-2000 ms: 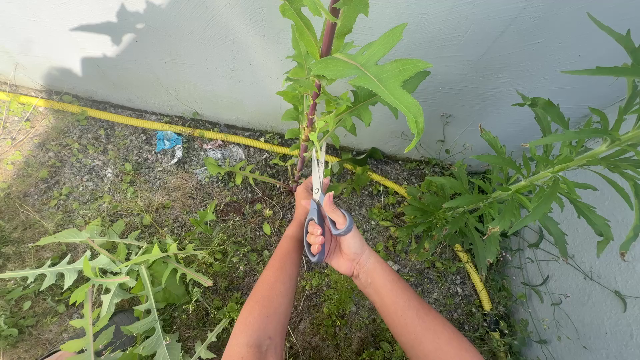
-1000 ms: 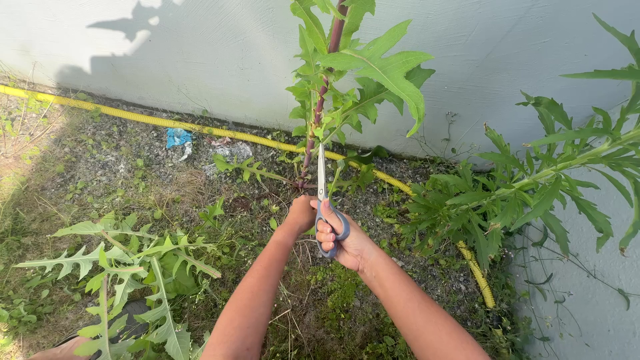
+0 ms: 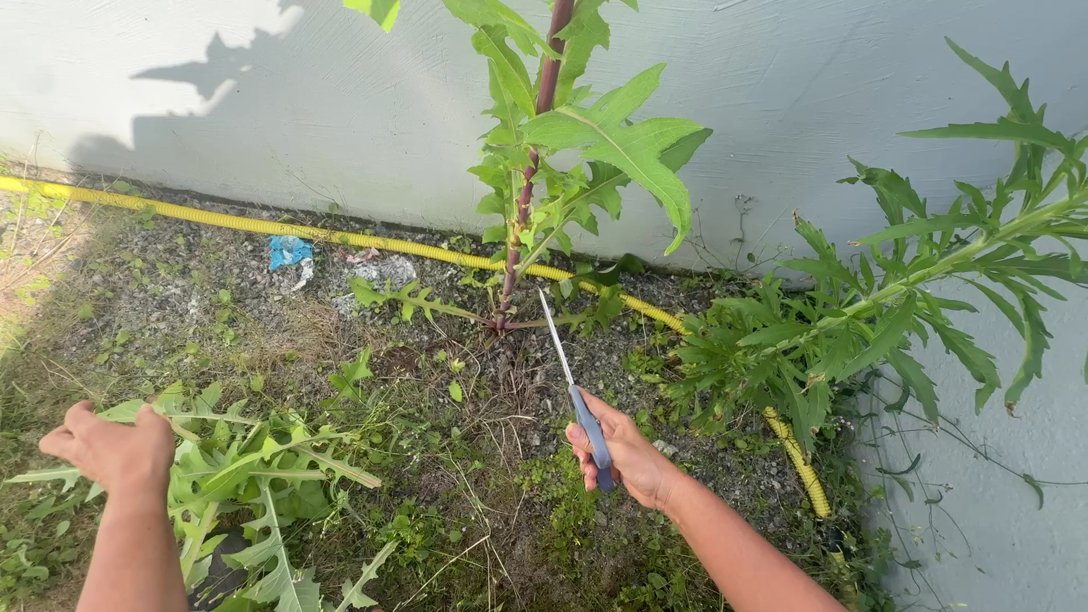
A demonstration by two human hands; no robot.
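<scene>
My right hand (image 3: 625, 450) grips the blue-grey handles of a pair of scissors (image 3: 590, 425), whose blades look closed and point up toward the base of a tall leafy plant (image 3: 517, 221) with a purple stem. The blades do not appear to touch the stem. At the left, my left hand (image 3: 115, 446) is over a pile of cut lobed leaves (image 3: 255, 476); its fingers are partly bent, and whether it still holds a leaf is hidden.
A yellow corrugated hose (image 3: 221, 219) runs along the foot of a pale painted wall (image 3: 357, 110). Another leafy plant (image 3: 901, 293) leans in from the right. Blue plastic litter (image 3: 290, 252) lies on the gravelly, weedy ground.
My left hand has moved from the base of the tall plant to the leaf pile at left. My right hand has drawn the scissors down, away from the stem; their blades are turned edge-on.
</scene>
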